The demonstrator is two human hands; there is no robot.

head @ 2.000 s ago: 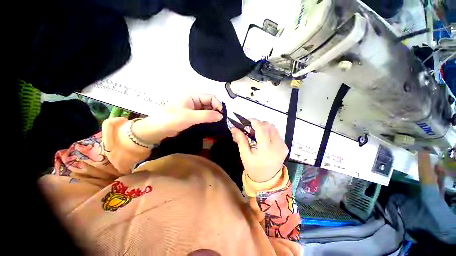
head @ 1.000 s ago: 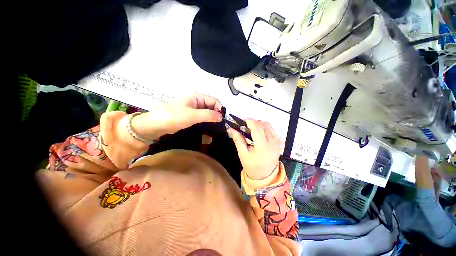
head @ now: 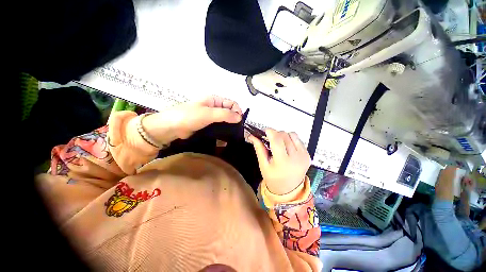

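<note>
My left hand (head: 205,114) pinches the edge of a small black piece (head: 243,116) between thumb and fingers, over my lap at the table's near edge. My right hand (head: 282,159) holds dark thread snips (head: 257,132), with the blades pointing left and touching or very near the piece's edge. The blades look nearly closed. Most of the black piece is hidden by my left hand or merges with the dark area below. A black cut piece (head: 240,37) with a rounded end lies on the table left of the sewing machine needle area.
The sewing machine head (head: 367,37) fills the upper right. Two black strips (head: 320,119) run to the table edge. A larger black heap (head: 80,37) lies upper left. A pale green basket (head: 381,204) with bags sits below the table. Another person's arm (head: 446,218) is at far right.
The snips' blades, spread earlier, are now closer together at the piece's edge. The view has shifted slightly, and the other person's arm at right has moved. My hands stay in nearly the same place.
</note>
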